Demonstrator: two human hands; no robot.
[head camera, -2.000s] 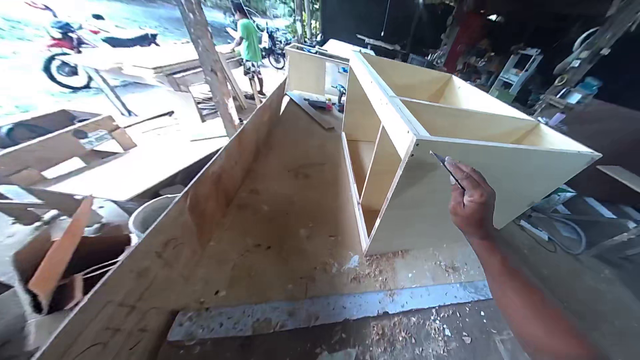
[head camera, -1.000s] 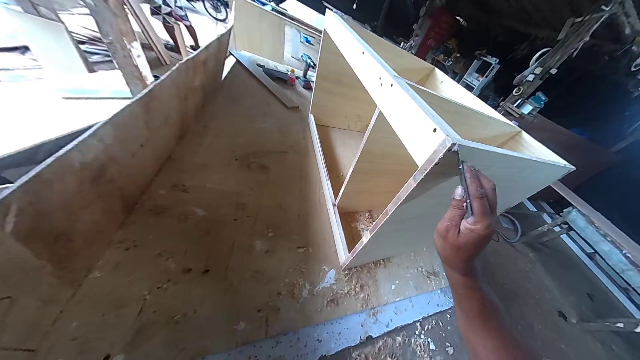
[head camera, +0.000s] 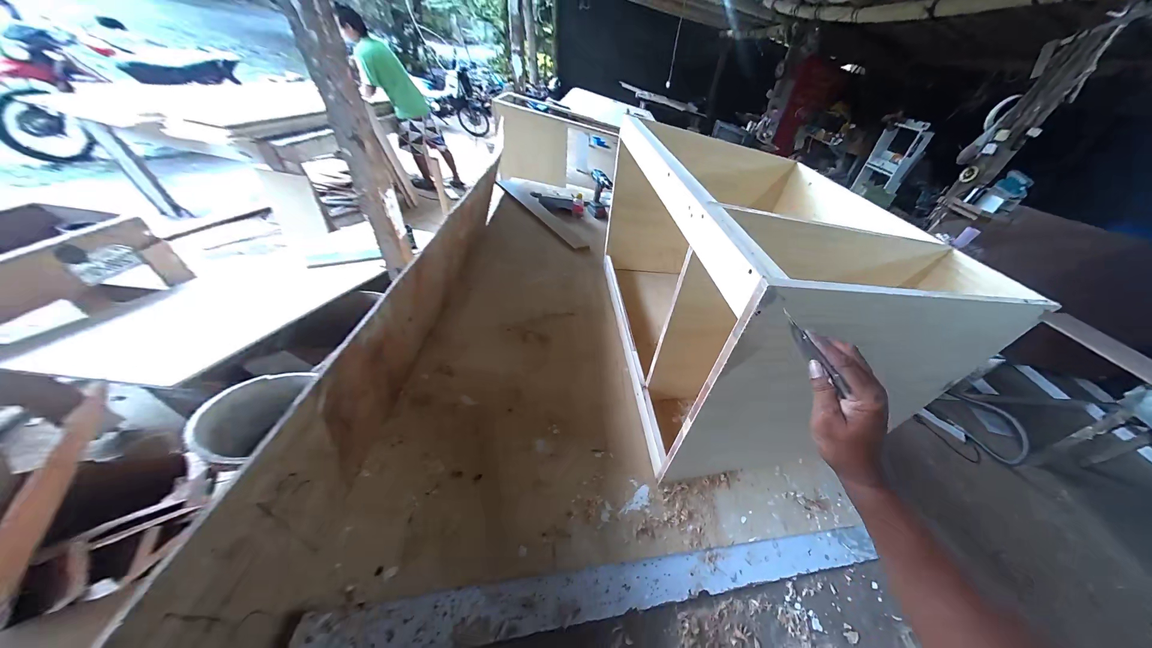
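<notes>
My right hand (head camera: 846, 405) grips a slim pointed metal tool (head camera: 821, 360), perhaps a utility knife. Its tip points up and left, close to the side panel (head camera: 810, 387) of a plywood cabinet frame (head camera: 702, 216), just below the front corner. Whether the tip touches the wood I cannot tell. The cabinet has open compartments and stands on a large plywood sheet (head camera: 468, 387). Wood shavings (head camera: 693, 504) lie by its near lower corner. My left hand is out of the frame.
A tall board edge (head camera: 297, 414) runs along the left of the sheet. Farther back lie a cordless drill (head camera: 598, 193) and a loose plank (head camera: 544, 216). A grey bucket (head camera: 243, 418) stands left, beside scrap wood. A person in green (head camera: 391, 81) is behind a wooden post (head camera: 346, 126). Hoses (head camera: 999, 423) lie right.
The view has swung left and back since one second ago. The tool's tip was at the cabinet's front corner then; now it is a little to the right of that corner, on or near the side panel.
</notes>
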